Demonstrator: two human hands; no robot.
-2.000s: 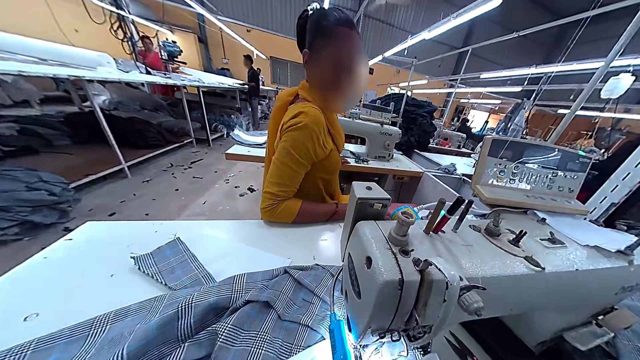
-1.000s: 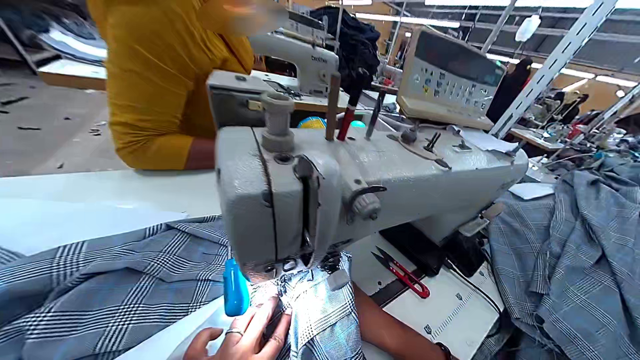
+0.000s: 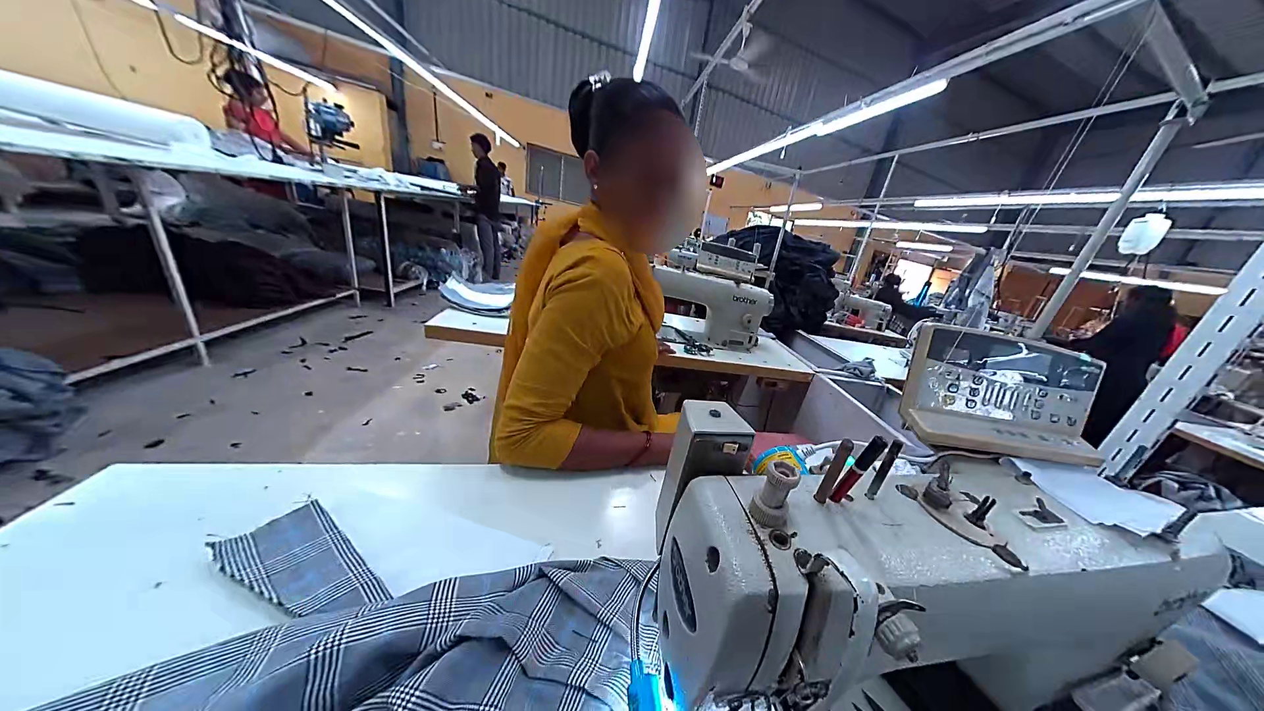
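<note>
Neither of my hands shows in the head view now. An industrial sewing machine (image 3: 928, 573) fills the lower right, its needle area cut off by the bottom edge. A blue lamp (image 3: 647, 683) glows beside its head. Grey plaid fabric (image 3: 474, 642) lies in folds on the white table (image 3: 128, 553), left of the machine. A smaller piece of the same plaid (image 3: 301, 560) rests behind it. Markers (image 3: 857, 469) stand upright on top of the machine, near a white thread tension post (image 3: 775, 494).
A person in a yellow top (image 3: 583, 346) sits just beyond the table, one arm by its far edge. Behind them stands another sewing machine (image 3: 716, 301). A control panel (image 3: 1002, 390) is at the back right. Racks with dark fabric (image 3: 197, 267) line the left.
The view has swung up and left since one second ago, when a hand lay on the plaid fabric by the needle and red-handled scissors showed; both are now out of sight.
</note>
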